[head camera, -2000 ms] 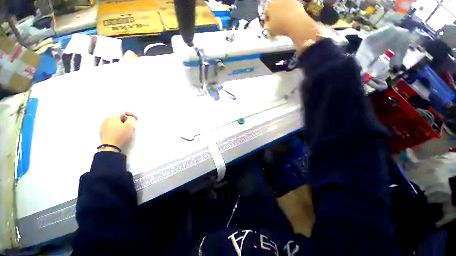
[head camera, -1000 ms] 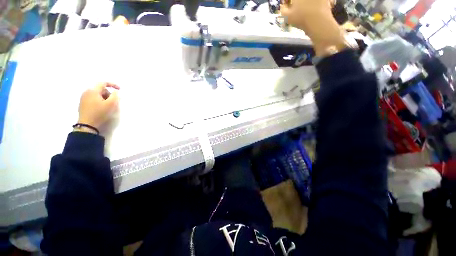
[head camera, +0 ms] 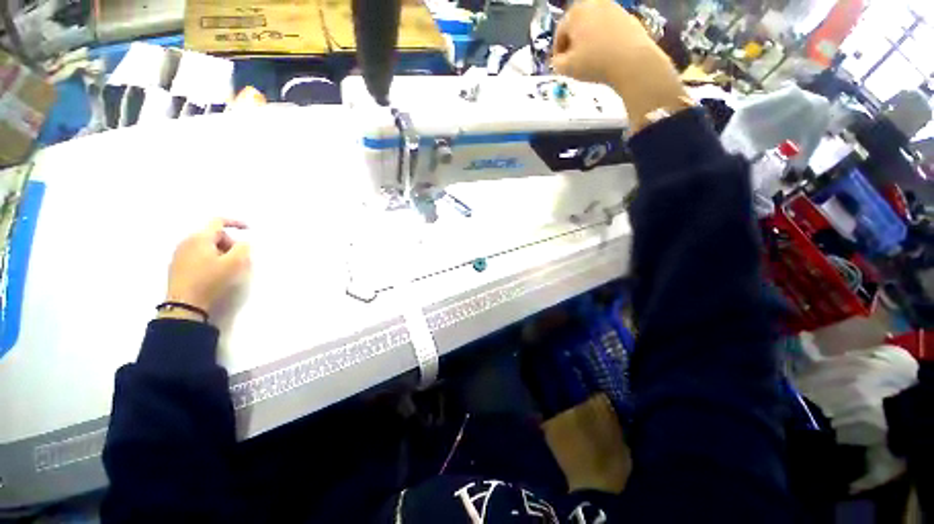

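Note:
The white sewing machine (head camera: 492, 143) with a blue stripe and a black panel stands on the white table (head camera: 297, 194). My right hand (head camera: 604, 43) is raised over the top of the machine head, its fingers curled; whether it holds thread cannot be told. My left hand (head camera: 208, 268) rests on the table at the left, thumb and fingers pinched together; anything between them is too small to tell. Thread snips (head camera: 454, 203) lie by the needle area. A small teal round item (head camera: 479, 264) lies near the front edge, beside a thin dark line on the table.
A white tape strip (head camera: 421, 348) crosses the ruler (head camera: 328, 361) at the front edge. A dark tube (head camera: 377, 46) hangs over the needle end. Cardboard (head camera: 307, 28) lies behind the machine. A red crate (head camera: 819, 268) and a blue basket (head camera: 589, 353) are at the right and below.
The view has shifted up and down between frames. My right hand stays above the machine head and its fingers have curled further in. My left hand stays pinched on the table.

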